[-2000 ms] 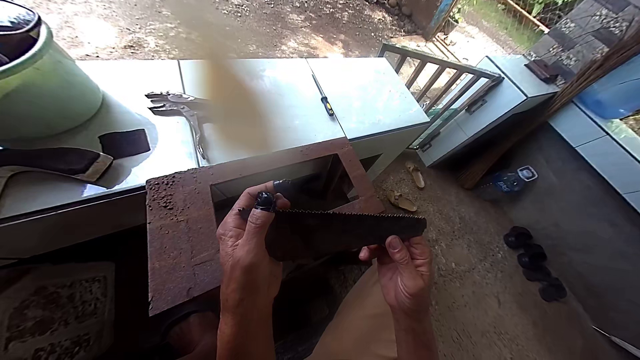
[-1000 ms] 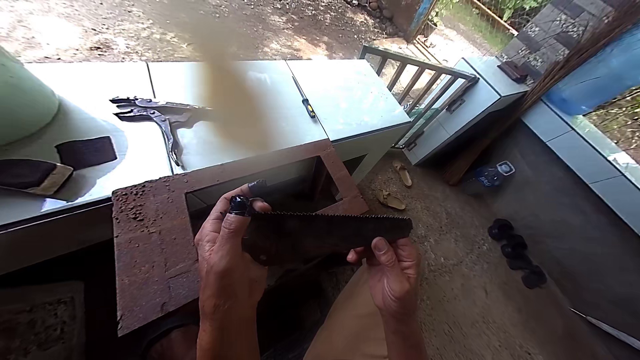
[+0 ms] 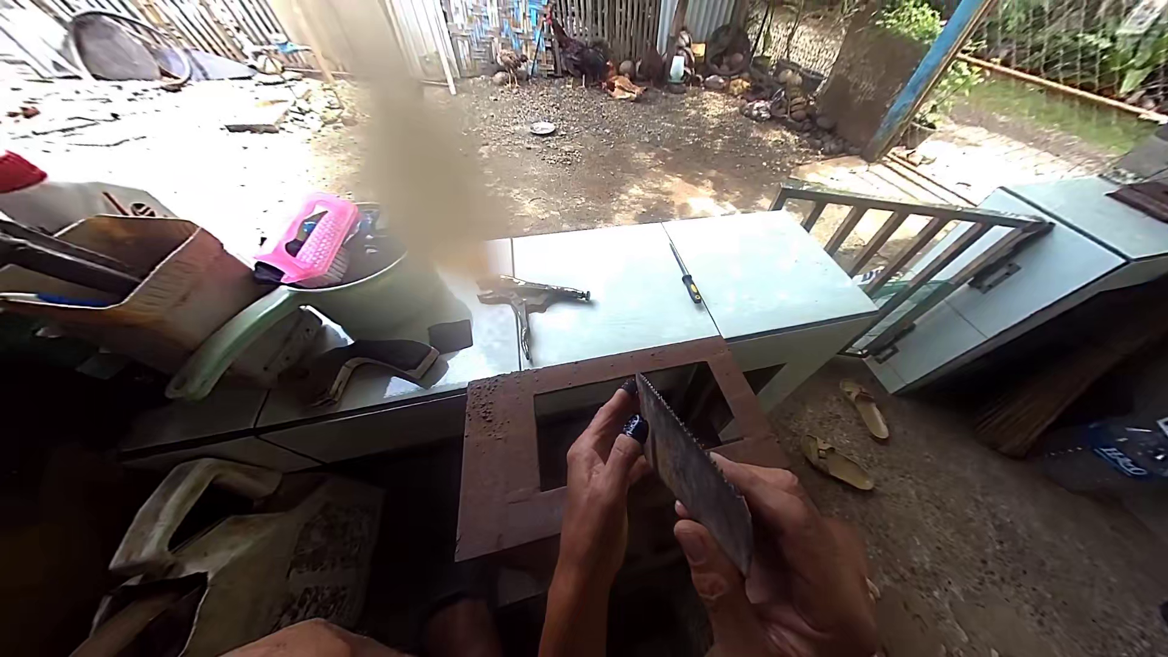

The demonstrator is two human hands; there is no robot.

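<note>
A toothed saw blade (image 3: 693, 470) with no handle on it slants between my two hands, teeth up and to the right. My left hand (image 3: 602, 474) has dark wrappings on two fingertips and holds the blade near its far end. My right hand (image 3: 785, 557) pinches the near end between thumb and fingers. Beneath lies a reddish-brown frame (image 3: 511, 520) with a rectangular opening, against the tiled ledge (image 3: 593, 246). Locking pliers (image 3: 529, 301) and a screwdriver (image 3: 691, 286) with a black and yellow handle rest on the ledge.
At the left are a pale green bucket (image 3: 365, 301), a pink-handled brush (image 3: 315, 239) and a cut plastic jug (image 3: 246, 557). A metal gate (image 3: 912, 219) stands at the right, with sandals (image 3: 838, 463) and a large plastic bottle (image 3: 1113, 456) on the floor. Chickens (image 3: 584, 59) are in the yard.
The blade, held level across my view before, now slants with its near end toward me. My right hand has turned around that end. The view has risen to show more of the yard.
</note>
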